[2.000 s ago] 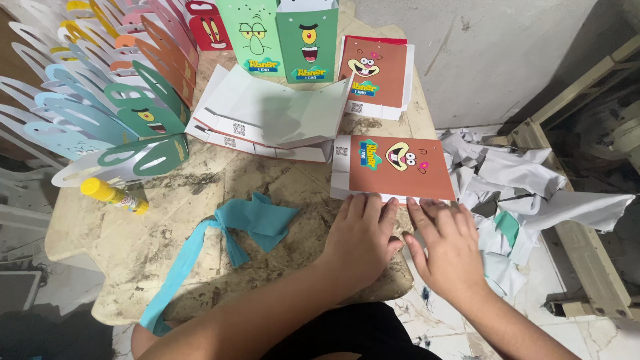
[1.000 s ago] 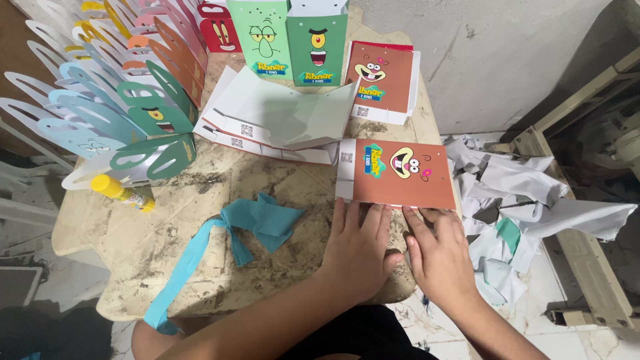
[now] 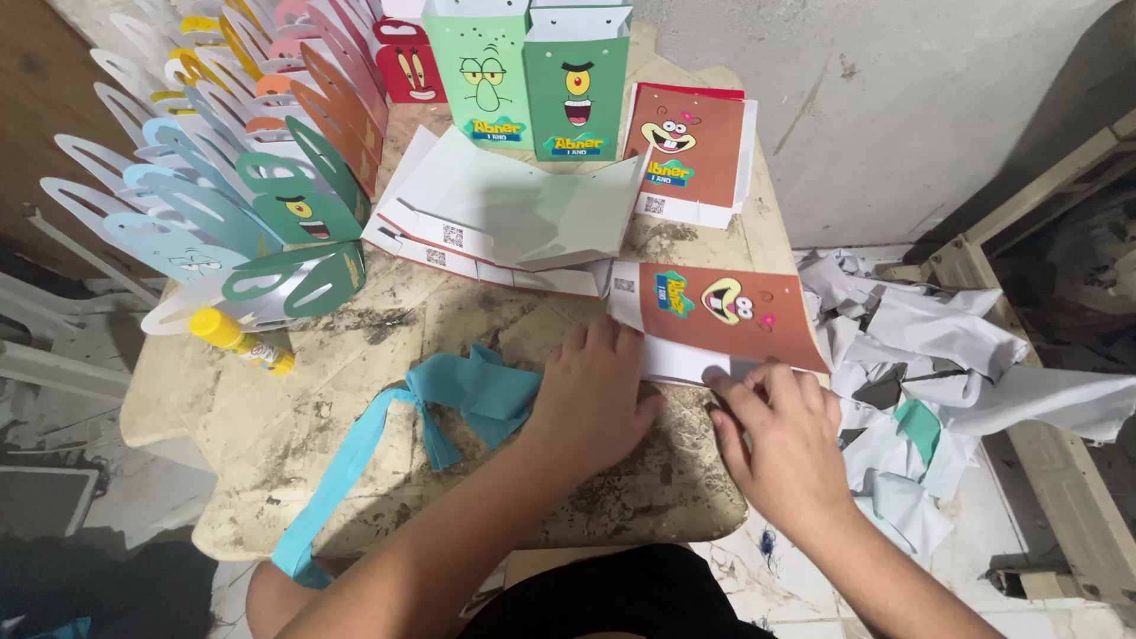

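A brown printed paper sheet with a cartoon face point(image 3: 772, 311) lies at the table's right edge, its near side lifted over a white flap. My left hand point(image 3: 590, 390) rests on the table with its fingertips at the sheet's near left corner. The fingertips of my right hand point(image 3: 781, 426) touch the white flap and the sheet's near edge; whether they pinch it is unclear. White printed sheets point(image 3: 532, 213) lie partly unfolded just behind. Left of my left hand is a blue cloth strip point(image 3: 470, 386). A yellow glue stick point(image 3: 241, 341) lies farther left.
Light green point(image 3: 484, 80) and dark green paper bags point(image 3: 577, 89) stand at the back of the worn table point(image 3: 355, 479). Rows of small handled paper boxes point(image 3: 293, 186) fill the left. More brown sheets point(image 3: 692, 142) lie back right. Crumpled paper scraps point(image 3: 950, 337) are beyond the right edge.
The brown sheet's near edge has risen, showing the white flap beneath it. My right hand's fingers have curled at that edge, where they lay flatter before.
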